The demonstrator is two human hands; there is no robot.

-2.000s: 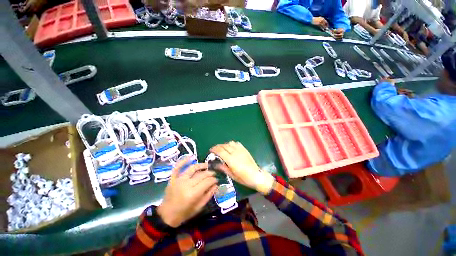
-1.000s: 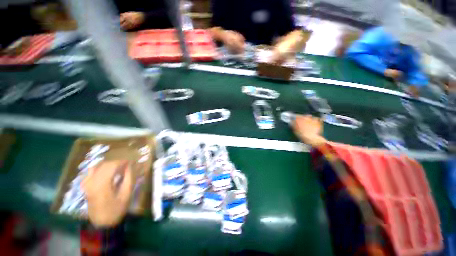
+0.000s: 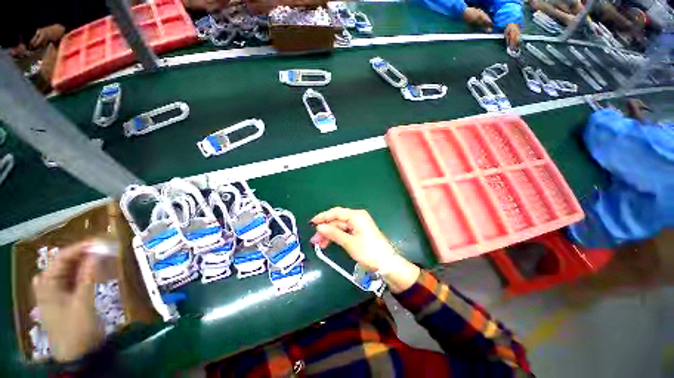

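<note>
My right hand (image 3: 355, 238) holds a looped unit (image 3: 341, 270) by its upper end, over the green bench; the blue-and-white end hangs down near my wrist. A small pinkish spot shows at the fingertips. My left hand (image 3: 72, 299) is blurred, over the open cardboard box (image 3: 22, 295) of small white fittings (image 3: 109, 304). A small whitish thing shows at its fingertips, too blurred to name. A pile of looped units (image 3: 214, 236) lies overlapping on the bench, between the box and my right hand.
A salmon-red parts tray (image 3: 484, 184) lies to the right, above a red stool (image 3: 543, 260). Beyond the pale rail (image 3: 325, 156), the green belt (image 3: 244, 96) carries scattered loops. A grey post (image 3: 63, 133) crosses at left. A blue sleeve (image 3: 628, 177) shows at right; people sit across the belt.
My right hand has come back from the belt to the bench and now holds a looped unit. My left hand is still at the box, now blurred near its left side. The view has shifted.
</note>
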